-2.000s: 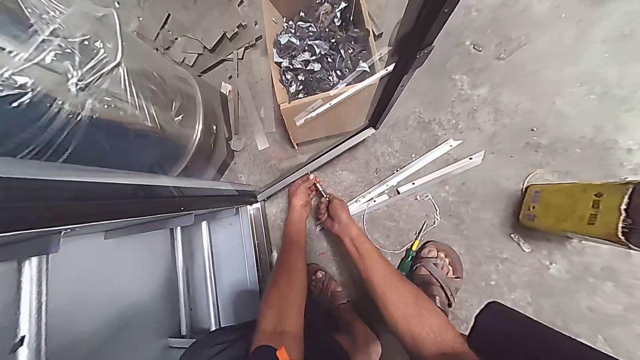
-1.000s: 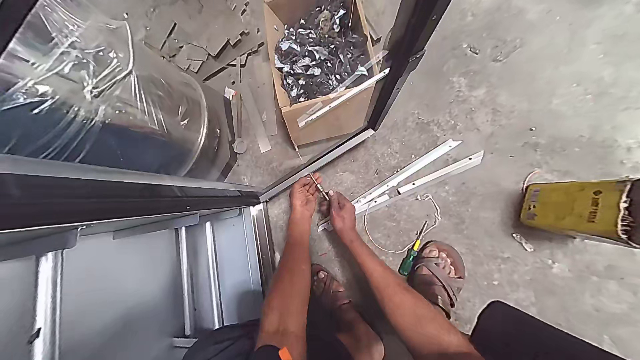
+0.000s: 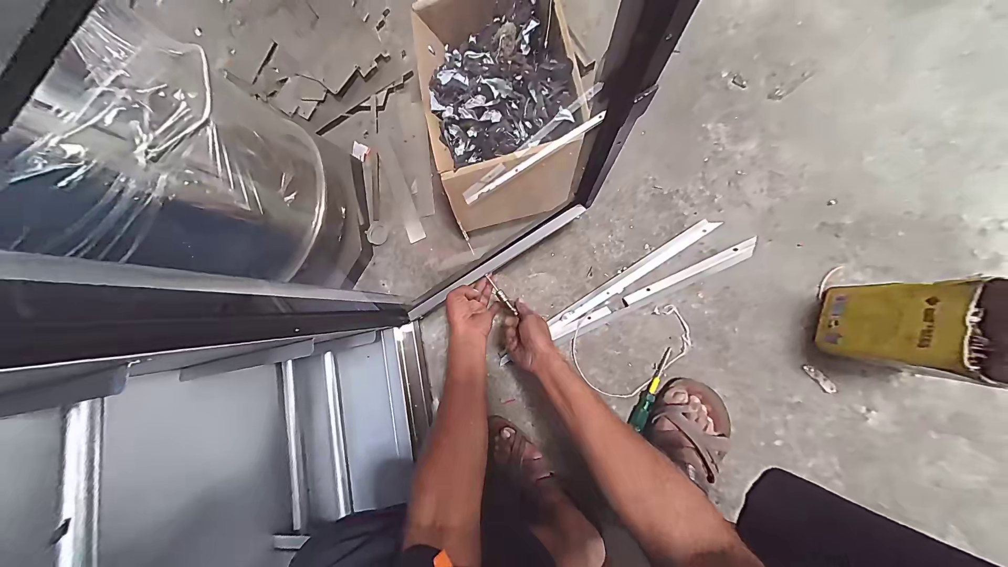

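My right hand (image 3: 528,337) is closed around the rear of a small slim metal tool (image 3: 504,298), whose exact kind I cannot tell. The tool's thin tip points up and left, to the fingers of my left hand (image 3: 471,309), which are at the tip beside the frame's bottom rail (image 3: 504,256). Whether those fingers grip anything is unclear. Several pale metal strips with holes (image 3: 646,268) lie on the floor right of my hands. A green-handled screwdriver (image 3: 647,400) leans by my sandal, close to a loop of white cord (image 3: 602,391).
A cardboard box (image 3: 520,193) of dark and silvery scraps stands beyond the rail, with strips across it. A plastic-wrapped cylindrical object (image 3: 236,189) is at upper left. Grey metal panels (image 3: 189,465) fill the lower left. A yellow tin (image 3: 890,323) lies at right.
Both hands stay beside the rail with the slim tool between them. The tool and fingers have shifted only slightly.
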